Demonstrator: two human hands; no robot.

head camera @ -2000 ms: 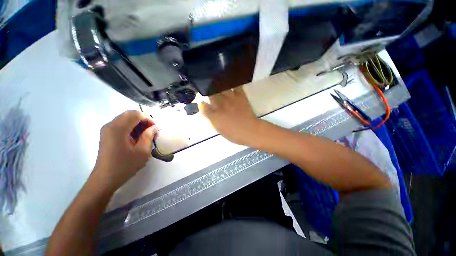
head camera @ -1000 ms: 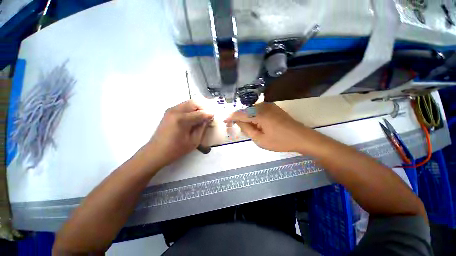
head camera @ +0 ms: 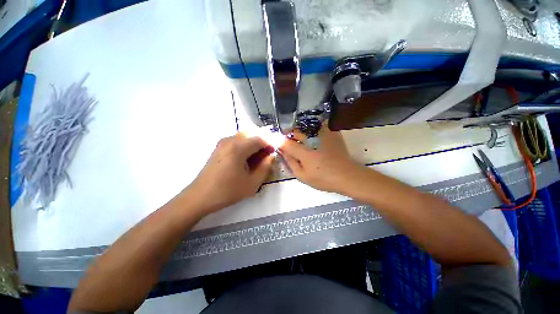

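My left hand (head camera: 236, 168) and my right hand (head camera: 313, 160) meet fingertip to fingertip under the bright light, just below the needle area of the white sewing machine (head camera: 245, 37). A small pale strip (head camera: 284, 162) shows faintly between the fingertips; its ends are hidden by fingers and glare. The presser foot and needle are lost in the glare. A heap of pale lilac-grey cord pieces (head camera: 56, 141) lies on the white table at the left.
Thread snips (head camera: 494, 178) with orange-red and blue handles lie at the right, beside a yellow-green ring (head camera: 533, 140). White tape (head camera: 476, 67) hangs over the machine arm. A grey ruled band (head camera: 276, 230) runs along the table's front edge. Blue crates (head camera: 408, 270) stand below.
Since the oldest frame, the view has shifted and the whole heap shows. My hands have come together at the needle area; since the last frame, their fingertips have closed the small gap.
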